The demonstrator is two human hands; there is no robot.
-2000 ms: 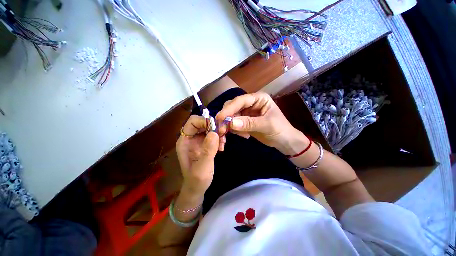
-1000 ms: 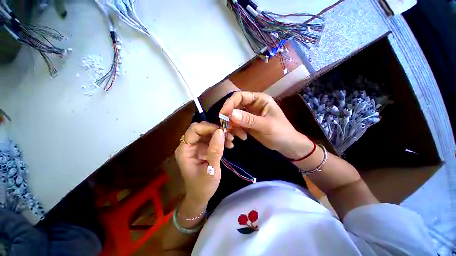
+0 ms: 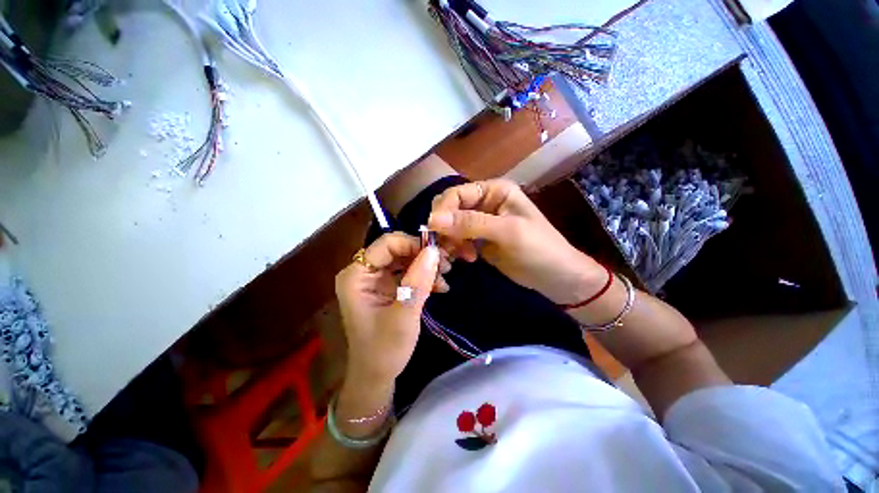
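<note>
A white sheathed cable (image 3: pixel 332 138) runs from the tabletop down over the table edge to my hands above the lap. My left hand (image 3: pixel 384 298) grips its thin wire leads near a small connector housing (image 3: pixel 426 231). My right hand (image 3: pixel 496 231) pinches at that housing between thumb and forefinger. A second white housing (image 3: pixel 405 294) rests against my left thumb. Loose leads (image 3: pixel 448 335) hang below my left hand and end in a small white tip on the lap. The fingers partly hide the wires.
Loose housings (image 3: pixel 172 135) lie on the white table (image 3: pixel 125 260) beside a cable end. Cable bundles lie top left and top centre (image 3: pixel 520 58). Harnesses (image 3: pixel 660 207) fill a box at right. A red stool (image 3: pixel 270 404) stands below. A person's dark sleeve (image 3: pixel 87 457) shows bottom left.
Since two seconds ago, my hands have shifted grip on the leads, and a housing and loose leads have come into view at my left hand. Since one second ago, my right fingertips cover more of the upper housing.
</note>
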